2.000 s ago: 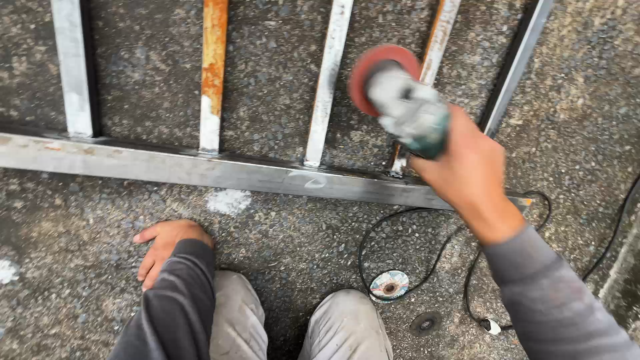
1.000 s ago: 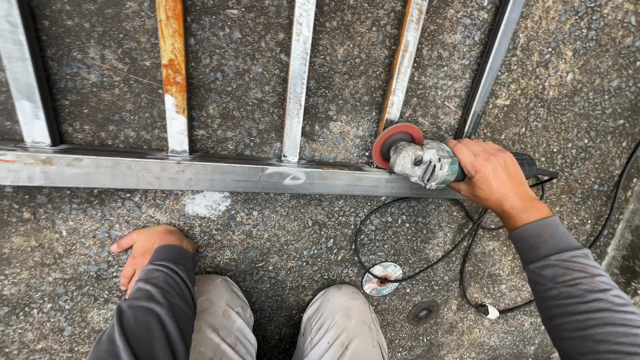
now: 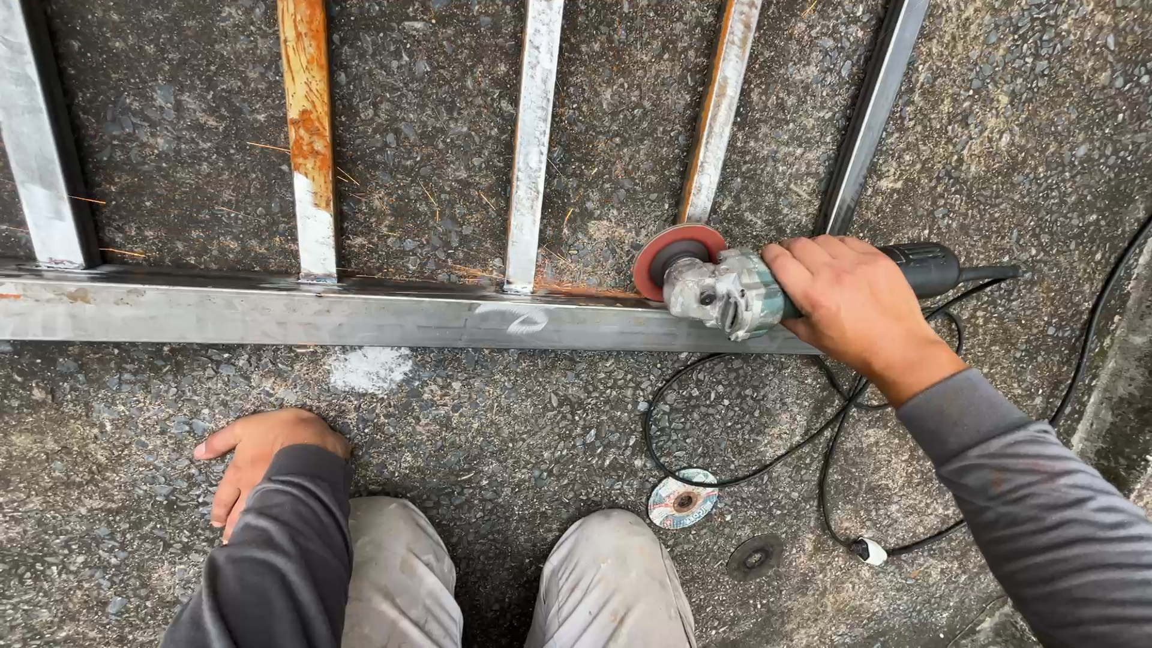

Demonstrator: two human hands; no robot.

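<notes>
My right hand point(image 3: 855, 301) is closed around the body of an angle grinder point(image 3: 733, 292) with a reddish disc point(image 3: 675, 256). The disc touches the long square steel tube point(image 3: 405, 315) of a welded frame, close to the foot of a partly rusty upright bar point(image 3: 720, 117). Orange sparks fly to the left along the tube. My left hand point(image 3: 265, 450) rests on the rough ground with its fingers spread, holding nothing, below the tube and beside a white patch point(image 3: 371, 369).
More frame bars run upward, one with orange rust point(image 3: 309, 108). A black power cord point(image 3: 832, 423) loops below the grinder and passes right. A printed disc point(image 3: 670, 506) and a small dark disc point(image 3: 754, 558) lie near my right knee. A concrete edge point(image 3: 1116, 396) is at the right.
Two seconds ago the grinder was raised over the bars; it came down to the long tube. Sparks now show that were not visible one second ago. My left hand stays on the ground.
</notes>
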